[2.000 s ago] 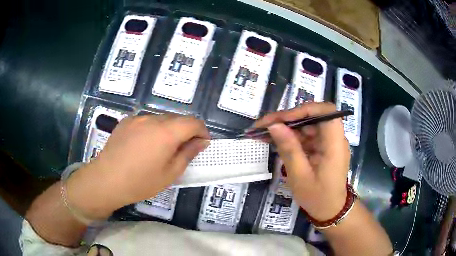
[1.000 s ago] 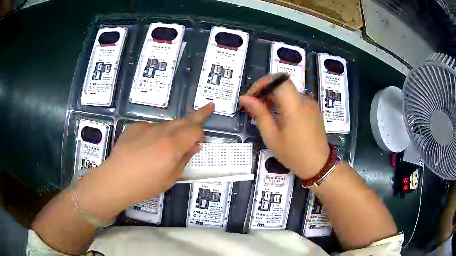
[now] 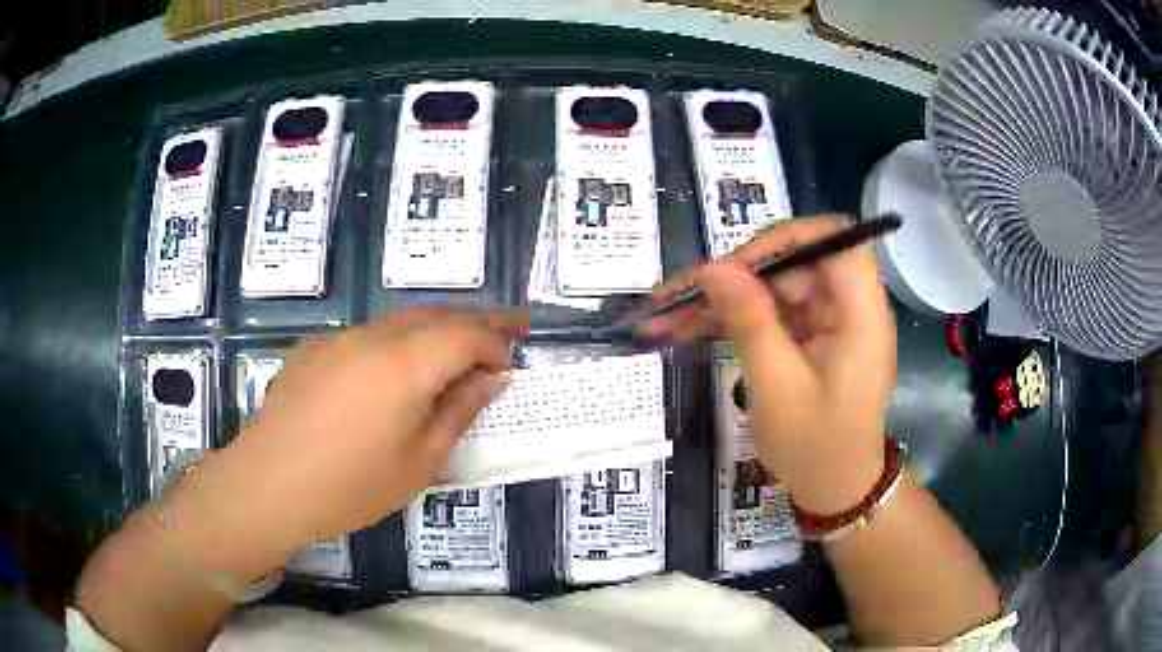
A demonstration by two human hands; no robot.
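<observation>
My left hand (image 3: 370, 427) holds the white label sheet (image 3: 573, 414), covered in rows of tiny marks, by its left end above the lower row of the tray. My right hand (image 3: 809, 369) holds the black tweezers (image 3: 803, 257) like a pen, with the tip at the sheet's upper edge. Whether a label is on the tip is too small to tell. The clear tray (image 3: 363, 312) holds two rows of white packages with dark ovals, such as one at the top middle (image 3: 437, 191). My hands and the sheet cover part of the lower row.
A white desk fan (image 3: 1051, 191) stands at the upper right on its round base (image 3: 924, 229). A small black and red trinket (image 3: 1013, 389) lies below it on the dark green work surface (image 3: 64, 191). A pale edge strip (image 3: 612, 23) and brown board (image 3: 242, 10) run along the back.
The view has shifted. My right hand with the tweezers has moved from beside the top middle package back to the label sheet. My left index finger no longer points onto that package.
</observation>
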